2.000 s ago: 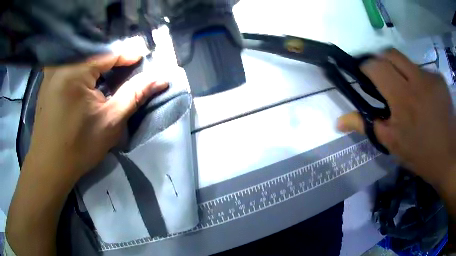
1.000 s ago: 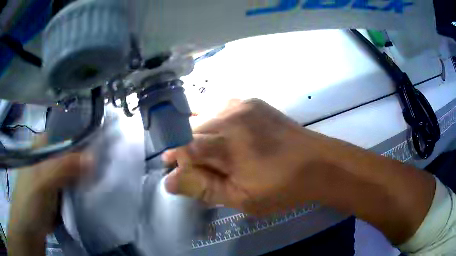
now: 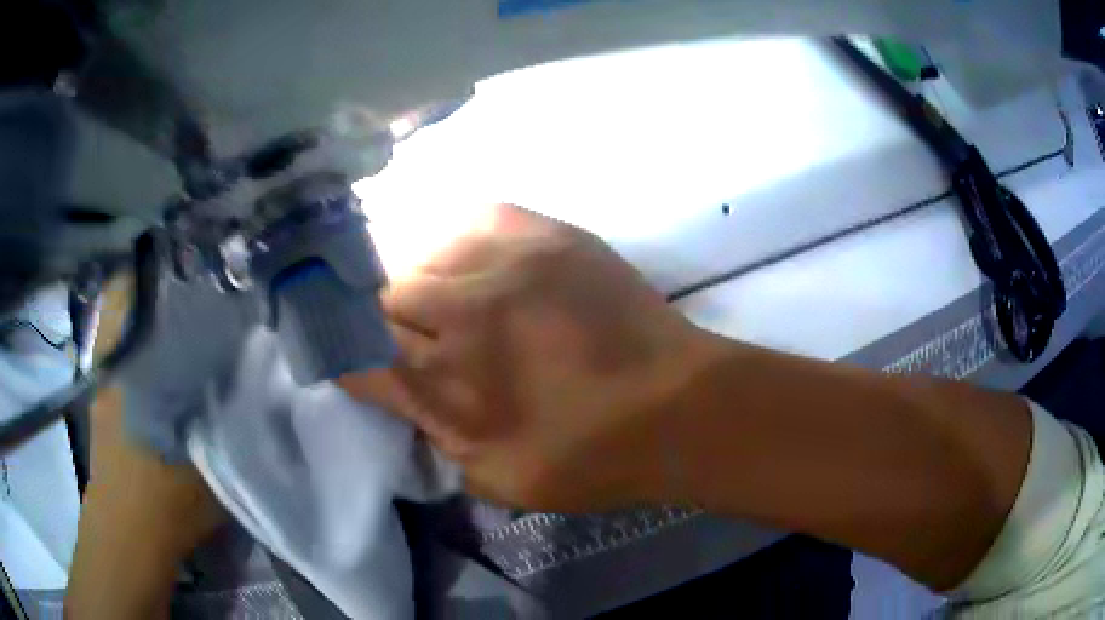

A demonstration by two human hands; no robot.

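A pale grey garment panel (image 3: 351,484) lies bunched below the needle area and hangs towards the front edge, with dark grey fabric (image 3: 454,545) beside it. My right hand (image 3: 521,351) has its fingers closed on the cloth's right side, just right of the grey attachment (image 3: 327,315). My left hand (image 3: 139,484) is mostly hidden behind the cloth and the machine head; only the wrist and part of the hand show, so its fingers cannot be seen. The needle and presser foot are hidden.
The machine head (image 3: 679,30) spans the top. Black scissors (image 3: 1012,260) lie at the right on the white bed (image 3: 776,158), with a green tool (image 3: 899,57) near their tips. The ruler strip (image 3: 945,351) runs along the front edge.
The scissors, held in my right hand two seconds ago, now lie at the right. My right hand has moved left to the cloth, which is now bunched. The view has shifted around the machine head.
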